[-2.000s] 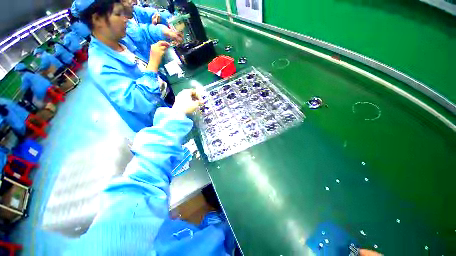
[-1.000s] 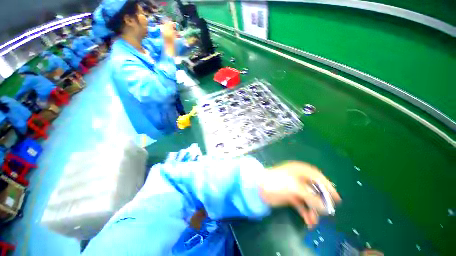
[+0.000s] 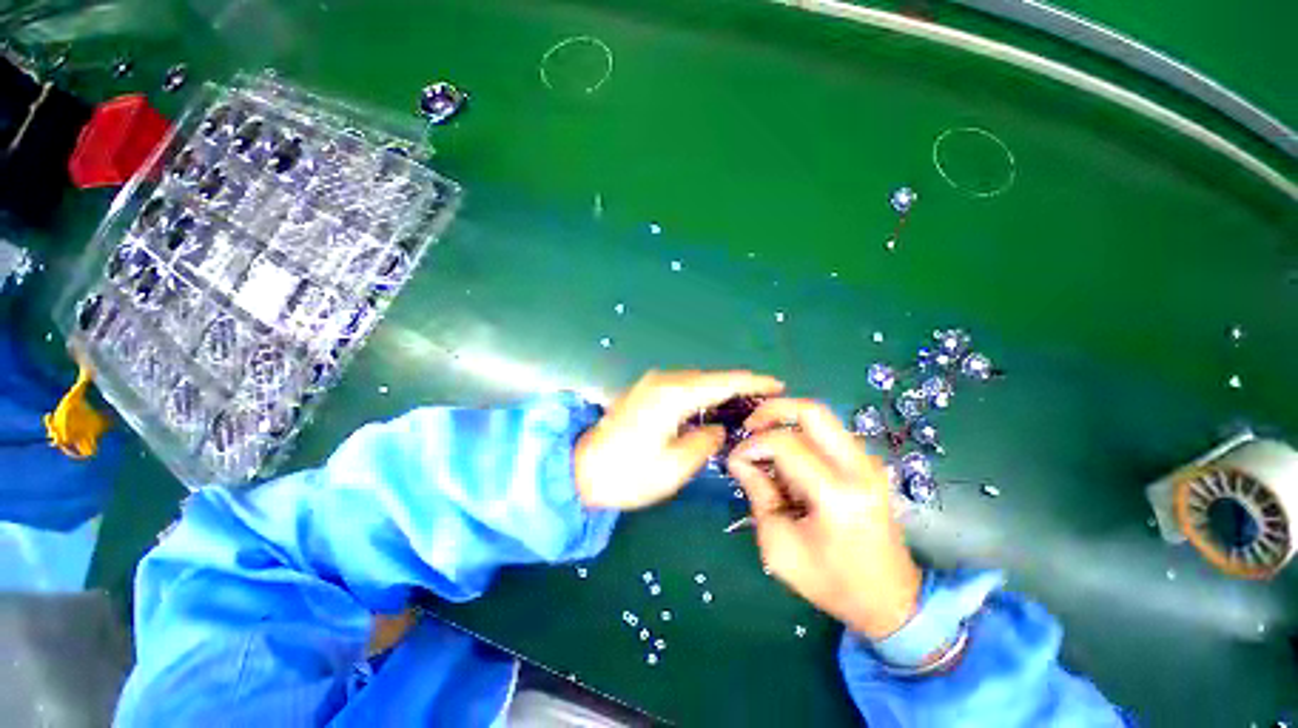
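My left hand (image 3: 662, 438) is closed around a dark round unit (image 3: 733, 414), mostly hidden by the fingers. My right hand (image 3: 819, 505) meets it, its fingertips at the unit. A thin light tip, possibly of tweezers (image 3: 739, 525), shows below the right fingers; how it is held is hidden. Several small silver modules with dark leads (image 3: 932, 391) lie in a cluster right of my hands. Tiny white squares (image 3: 652, 617) are scattered on the green mat.
A clear blister tray (image 3: 264, 292) with round units lies at left, a red container (image 3: 121, 140) beyond it. A yellow item (image 3: 76, 420) is by its near-left edge. A silver ring-like case (image 3: 441, 101) lies at the top. A tape roll (image 3: 1236, 515) stands far right.
The view has turned right and down. My left hand, earlier at the tray and then moving across with a unit, is now beside my right hand, which has come fully into view.
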